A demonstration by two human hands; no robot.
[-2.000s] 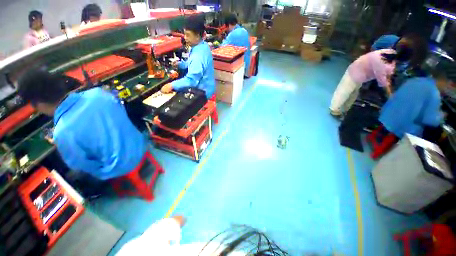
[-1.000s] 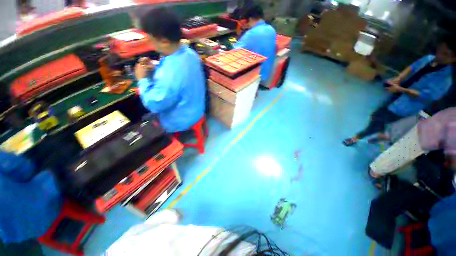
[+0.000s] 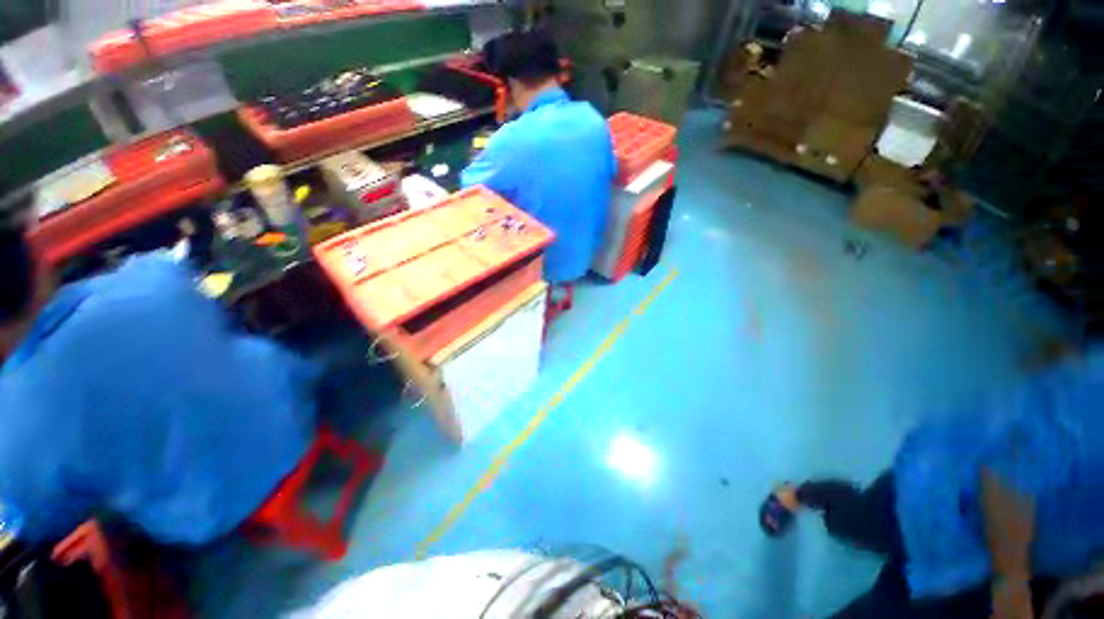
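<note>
Neither of my hands shows clearly. A white sleeve or garment [image 3: 448,589] of mine is at the bottom edge, with dark thin strands beside it. Nearest ahead on the left, red-orange turnover trays [image 3: 436,260] with small parts on top sit on a pale box-like stand [image 3: 502,363]. A red stool [image 3: 325,493] is at the lower left under a seated person in blue.
A blue floor with a yellow line [image 3: 569,387] runs ahead. Another person in blue [image 3: 551,175] sits at the green bench. A person in blue [image 3: 1017,484] is at the lower right, a foot extended. Cardboard cartons [image 3: 823,103] stand at the back.
The view has moved forward along the aisle. The tray stand and cartons are nearer. The black-topped trolley and the green mark on the floor have left view. My hand at the sleeve's end no longer shows.
</note>
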